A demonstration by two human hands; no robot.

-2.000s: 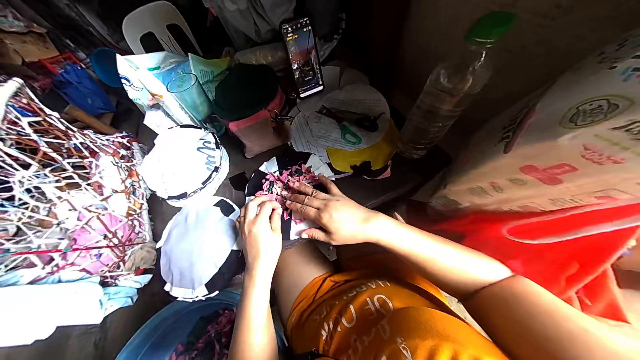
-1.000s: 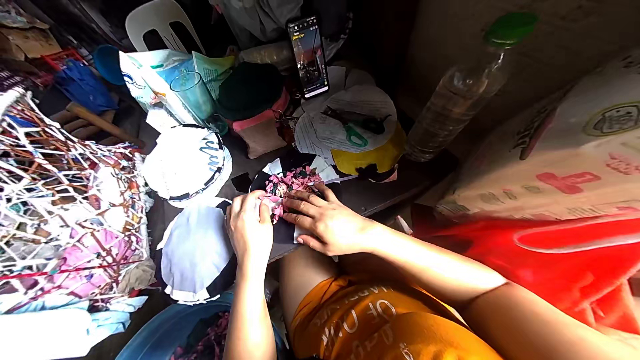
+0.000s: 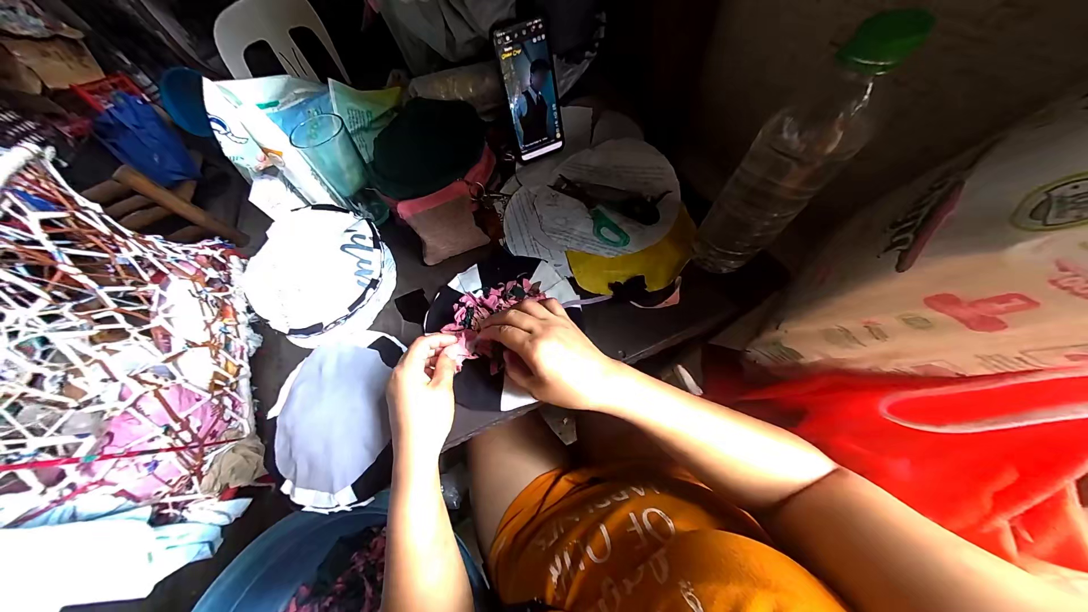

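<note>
Pink and dark fabric scraps (image 3: pixel 489 308) lie heaped on a round black and white fabric piece (image 3: pixel 476 389) at the table's front edge. My left hand (image 3: pixel 423 374) pinches a pink scrap (image 3: pixel 461 348) at the heap's left side. My right hand (image 3: pixel 544 348) rests over the heap's right side with bent fingers; whether it grips a scrap is hidden. To the left lie a white round fabric piece (image 3: pixel 314 272) and a pale round one with black edging (image 3: pixel 331 421). Green-handled scissors (image 3: pixel 610 228) lie on round paper pieces (image 3: pixel 633 174) behind my right hand.
A lit phone (image 3: pixel 529 89) stands at the back, with a dark green and pink pincushion-like object (image 3: pixel 433 161) and a drinking glass (image 3: pixel 327 157) left of it. A plastic bottle (image 3: pixel 778 170) stands right. A blue basin (image 3: pixel 246 569) holds scraps below. A white mesh basket (image 3: pixel 110 340) is left.
My left hand has moved a little apart from my right, with a pink scrap at its fingertips. My right hand has stayed at the heap.
</note>
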